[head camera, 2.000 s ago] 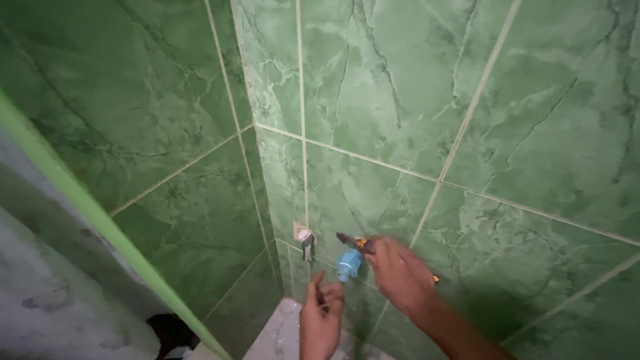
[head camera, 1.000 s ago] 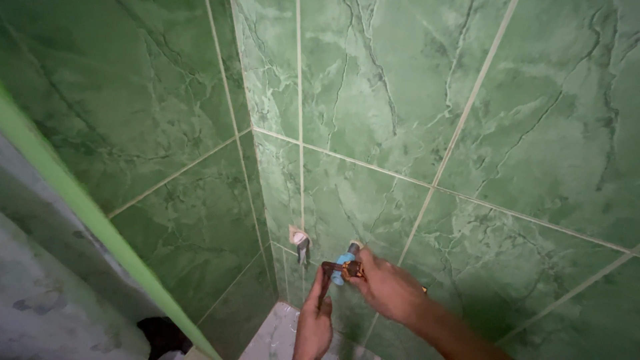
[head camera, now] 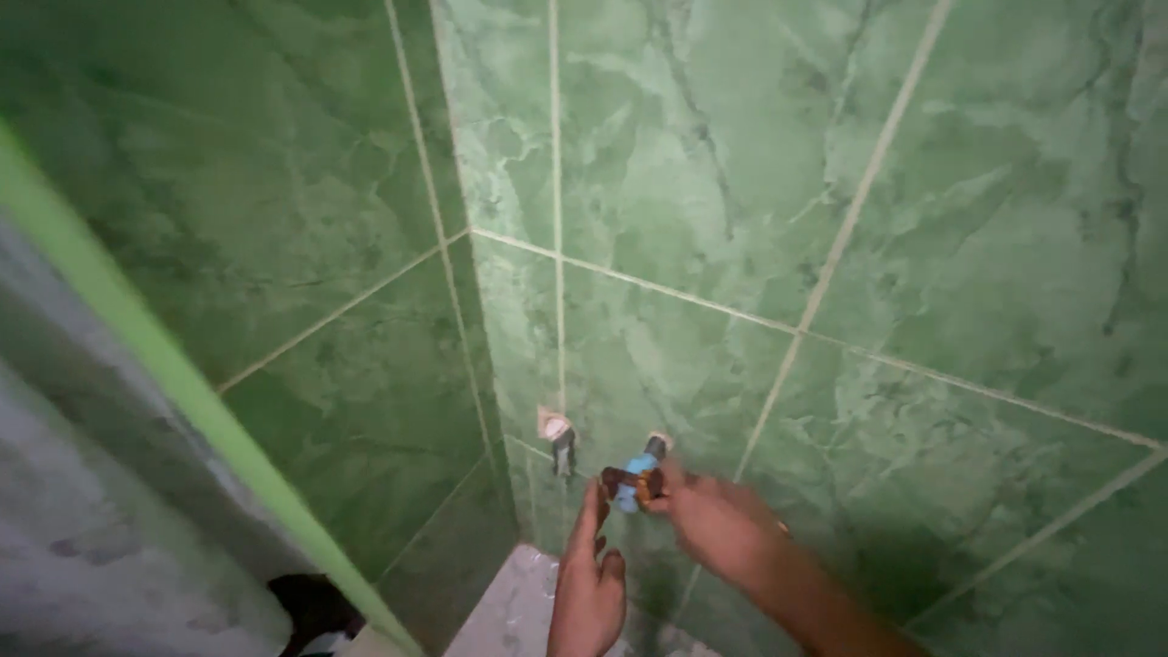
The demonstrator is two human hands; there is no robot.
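My right hand (head camera: 716, 516) grips a dark tool with orange parts (head camera: 650, 485), perhaps pliers; its exact kind is hard to tell. The tool lies across a light-blue fitting (head camera: 630, 497), which joins a dark pipe stub (head camera: 656, 446) at the green tiled wall. My left hand (head camera: 591, 584) is just below and left, its raised fingers at the tool's dark end (head camera: 613, 482). Whether those fingers press on it is not clear. To the left, a second dark stub (head camera: 563, 453) hangs from a whitish round outlet (head camera: 554, 425).
Green marbled tiles (head camera: 675, 182) cover both walls of the corner. A pale ledge or floor surface (head camera: 511, 598) lies below my hands. A bright green edge (head camera: 164, 365) crosses the left side, with a dark object (head camera: 315, 607) near its lower end.
Two seconds ago the tool was up and right of the blue fitting; now it lies across it. My left hand has risen to the tool's end.
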